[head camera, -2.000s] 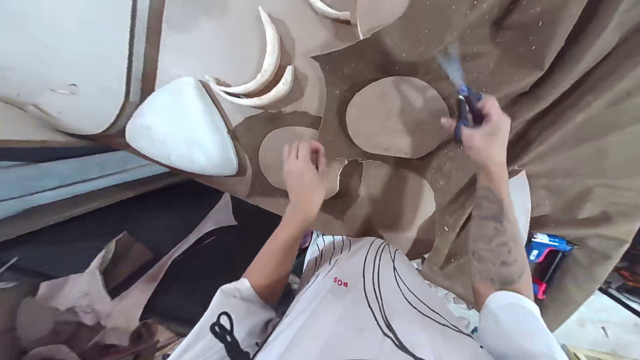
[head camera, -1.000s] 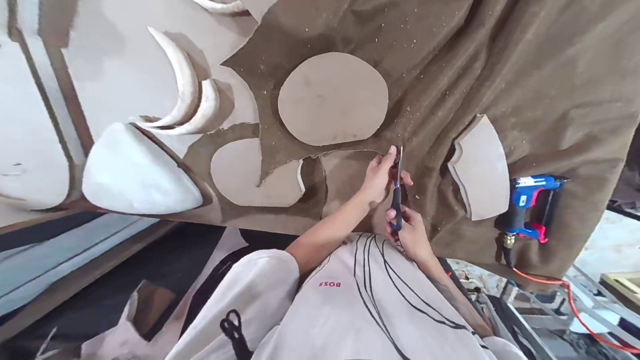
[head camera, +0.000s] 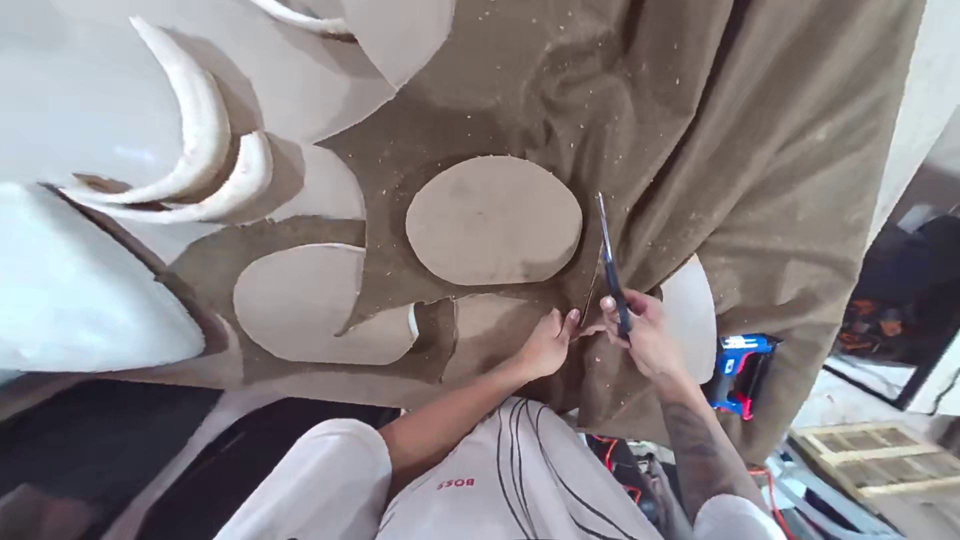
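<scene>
In my right hand (head camera: 643, 334) is a pair of dark-handled scissors (head camera: 613, 274), blades pointing away from me beside a cut edge in the brown fabric (head camera: 757, 195). My left hand (head camera: 550, 343) pinches the fabric's edge just left of the scissors. Beyond my left hand lies a rounded, pale oval piece (head camera: 493, 220) on the brown cloth. Another pale rounded piece (head camera: 300, 307) sits to the left, partly covered by a pointed flap of cloth. A pale curved piece (head camera: 690, 315) lies right of my right hand, partly hidden by it and by a fold.
A blue and black air stapler (head camera: 739, 375) lies on the cloth at the right. Curved padded strips (head camera: 196, 112) and a white foam wedge (head camera: 82, 289) are at the left. A wooden frame (head camera: 874, 450) and an orange hose (head camera: 776, 502) are low at the right.
The scissors, upright between both hands a second ago, now extend forward from my right hand, and the hands have moved apart. Two seconds ago my left hand rested on the left rounded piece. The view has shifted.
</scene>
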